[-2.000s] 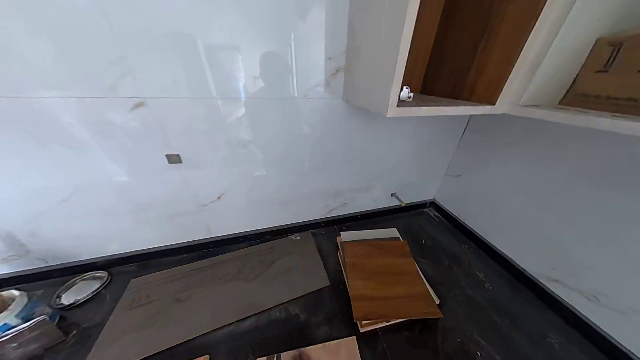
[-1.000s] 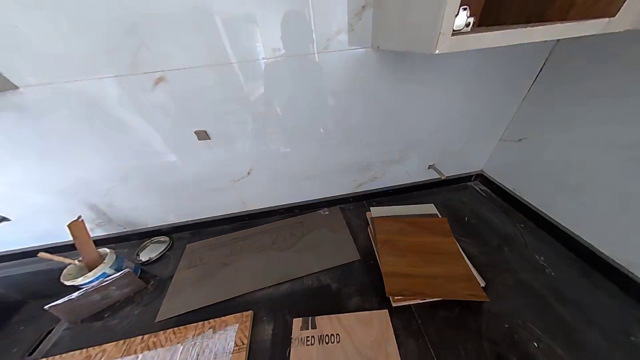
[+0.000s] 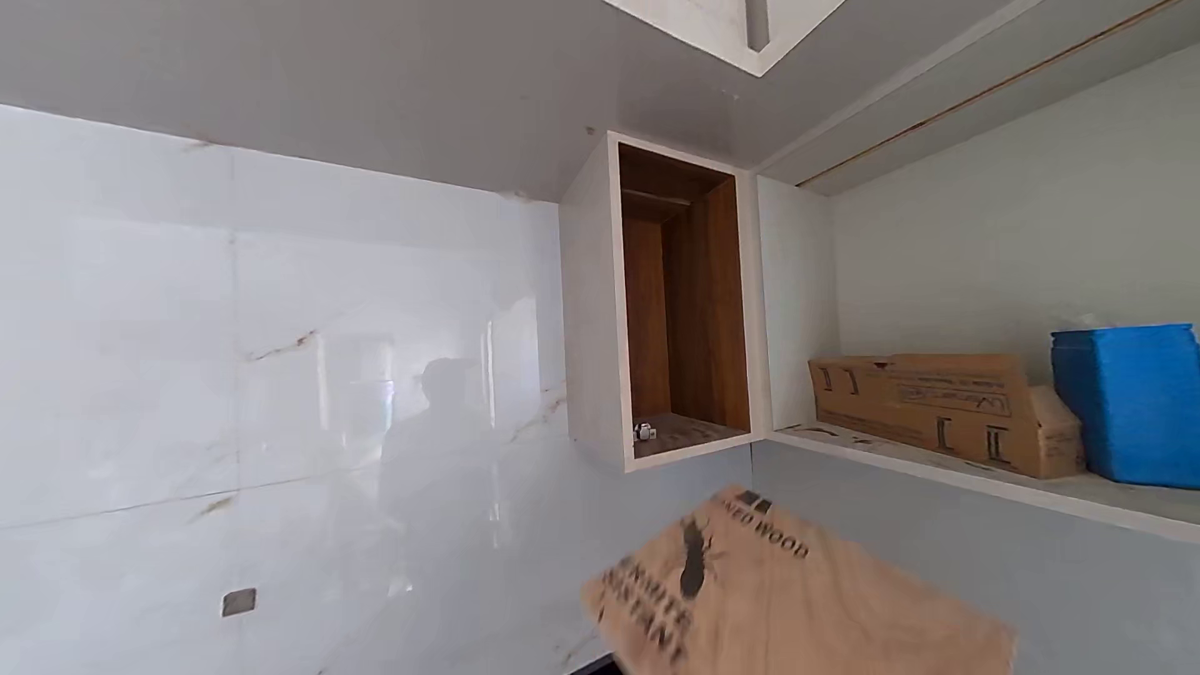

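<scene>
A plywood panel (image 3: pixel 797 600) with dark printed lettering and an insect picture is raised at the bottom of the head view, tilted, in front of the corner below the wall cabinets. Neither of my hands shows, so what holds the panel is hidden below the frame. Above it hangs a narrow open cabinet (image 3: pixel 686 309) with a brown wood-grain inside and pale edges. A small white and metal fitting (image 3: pixel 644 432) lies on its floor.
On the right-hand shelf (image 3: pixel 984 483) rest a brown cardboard box (image 3: pixel 923 408) and a blue container (image 3: pixel 1130 403). Glossy marble-look tiles (image 3: pixel 300 422) cover the wall, with a small socket cutout (image 3: pixel 239 602) low down. A grey cabinet underside (image 3: pixel 375 94) spans the top.
The view has swung up from the worktop to the cabinets. The printed plywood panel, low on the worktop one second ago, is now raised before the wall.
</scene>
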